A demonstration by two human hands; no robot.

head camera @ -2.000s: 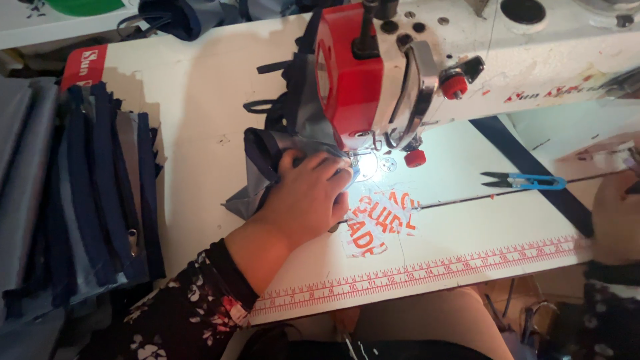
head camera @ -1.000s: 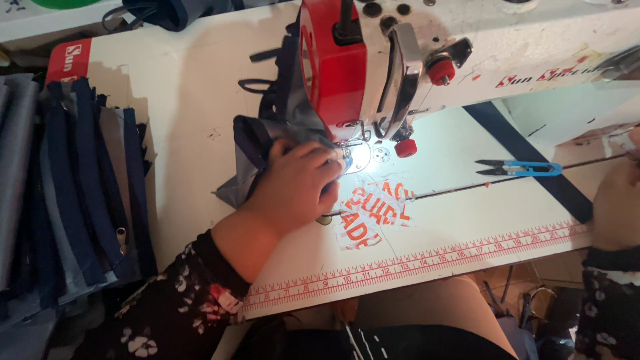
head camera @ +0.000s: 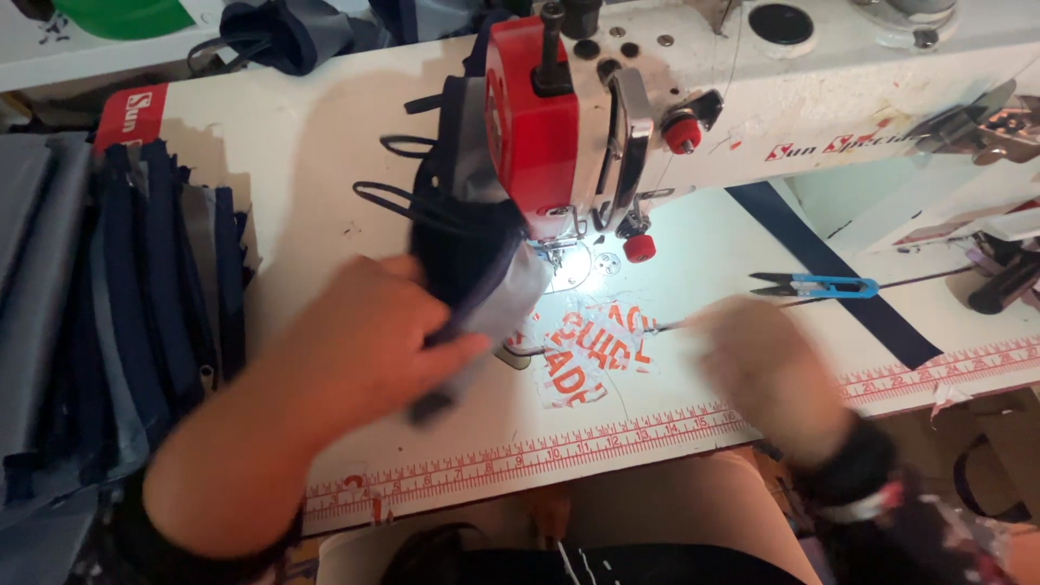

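My left hand grips the edge of a navy and grey fabric piece, which has black cord loops on its left side. The fabric lies left of the lit needle and presser foot of a white and red sewing machine, part of it behind the red head cover. My right hand is blurred over the table, right of the torn printed stickers; whether it holds anything cannot be told. Blue thread snips lie to its upper right, across a navy strip.
A stack of navy and grey fabric pieces, some with zippers, stands at the left. More dark fabric lies at the top left. A red printed ruler runs along the table's front edge. A thin rod passes behind my right hand.
My right hand has moved left from the far right edge to the middle of the table. My left hand has moved away from the needle, and the fabric it holds has shifted and turned.
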